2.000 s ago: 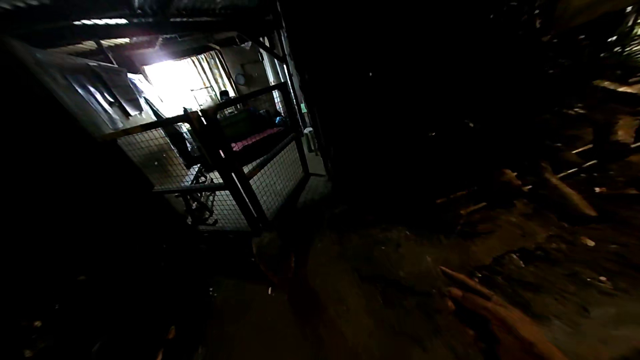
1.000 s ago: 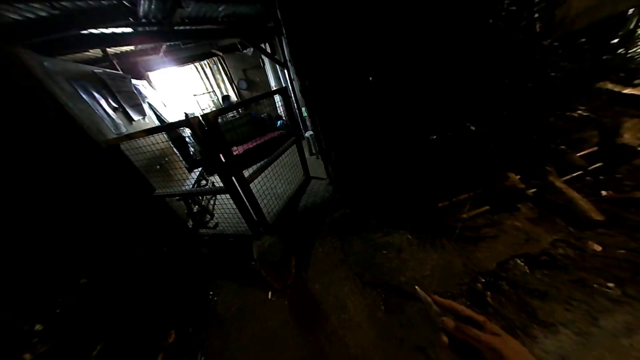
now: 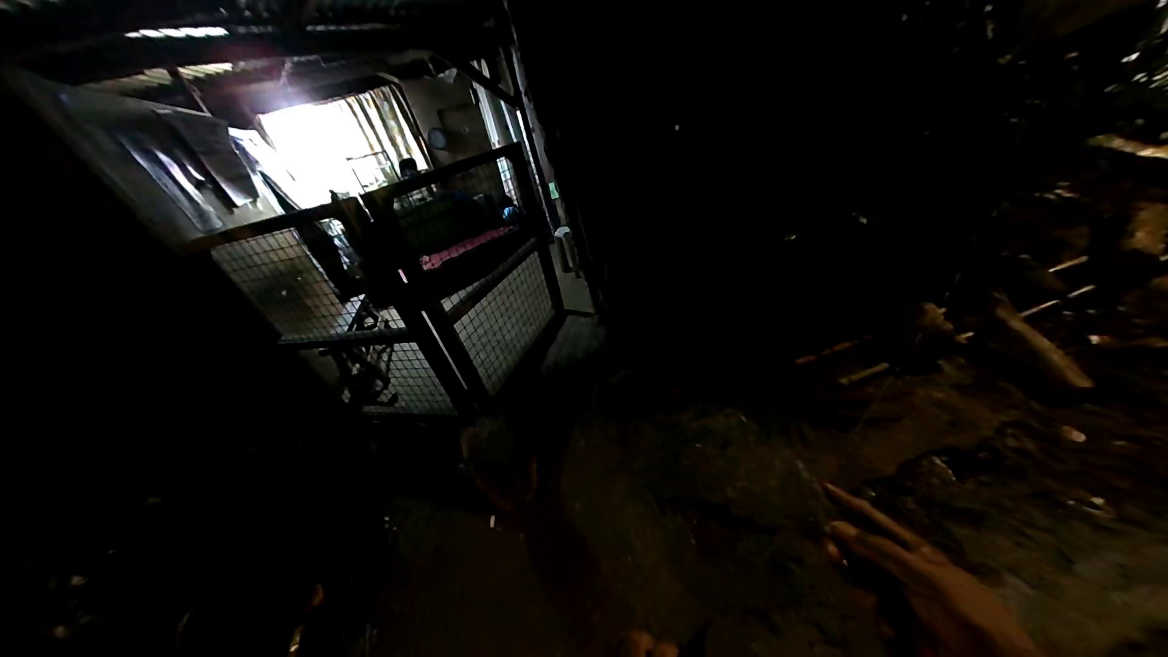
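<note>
My right hand [image 3: 922,570] reaches in at the lower right over dark, uneven ground [image 3: 730,474]. Its fingers are apart and point up and to the left, and nothing shows in it. A small skin-toned shape [image 3: 650,644] lies at the bottom edge; what it is cannot be told. My left hand cannot be made out in the dark lower left. Ahead, left of centre, stands a low gate of wire mesh [image 3: 500,333] in a dark frame, beyond the reach of my right hand.
Behind the gate is a lit room with a bright window [image 3: 310,146], a patterned curtain [image 3: 388,123], hanging cloths [image 3: 205,155] and pink fabric [image 3: 465,248]. Wood pieces [image 3: 1040,347] lie on the ground at the right. Deep shadow hides much of the centre and left.
My right hand shifted left between the two earlier frames and now shows its fingers apart, still at the lower right. The gate has stayed in about the same place.
</note>
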